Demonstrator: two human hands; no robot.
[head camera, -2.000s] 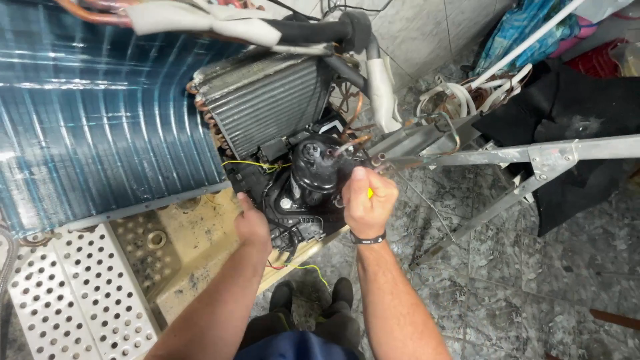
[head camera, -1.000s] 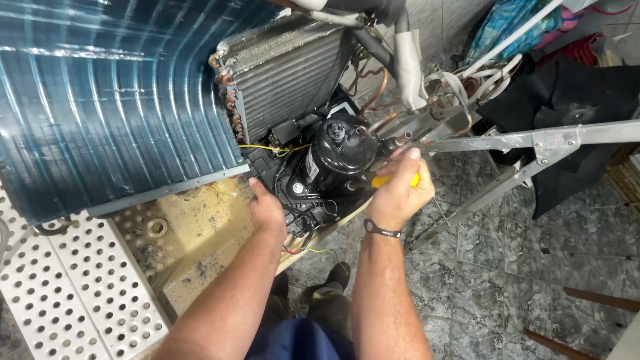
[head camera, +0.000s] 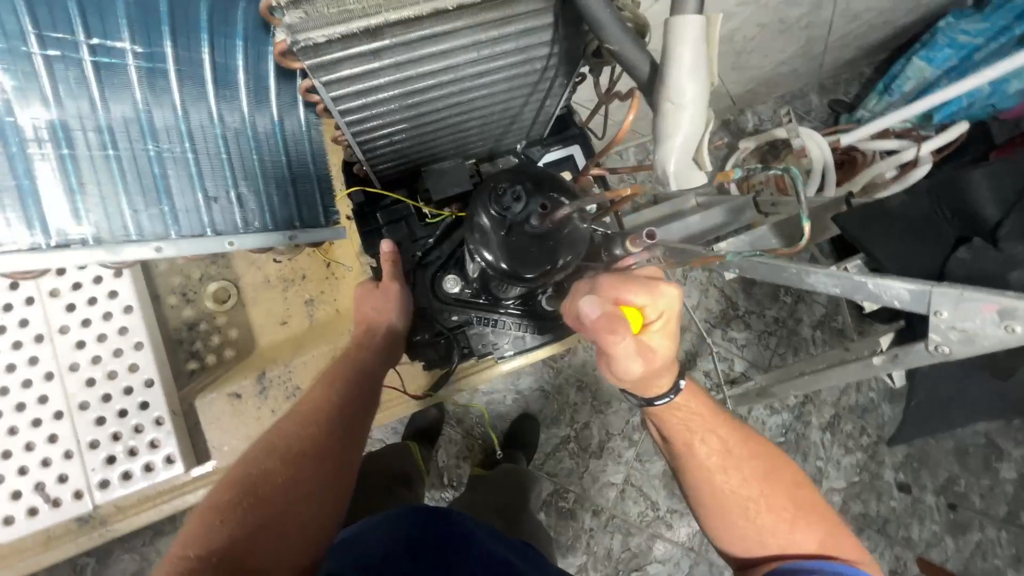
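Observation:
A black compressor (head camera: 524, 228) sits on a black base with a bolt (head camera: 451, 283) in front of it, and copper pipes (head camera: 612, 196) rise from its top and side. My left hand (head camera: 384, 308) grips the left edge of the black base (head camera: 424, 320), thumb on top. Just right of the compressor's lower side, my right hand (head camera: 628, 324) is closed on a tool with a yellow handle (head camera: 632, 319); its working end is hidden. A yellow-green wire (head camera: 400, 200) runs from the base's left edge to the compressor.
A finned condenser coil (head camera: 448, 80) stands behind the compressor; a blue-finned coil (head camera: 160, 128) lies left. Perforated white panels (head camera: 96, 384) sit on the beige tray (head camera: 272, 320). An aluminium stepladder (head camera: 856, 288) crosses the right, with coiled insulated pipes (head camera: 824, 160) behind and black sheets (head camera: 944, 232) beyond.
The view has moved in closer to the compressor. My left hand stays at the base's left edge, and my right hand stays closed on the yellow handle beside the compressor.

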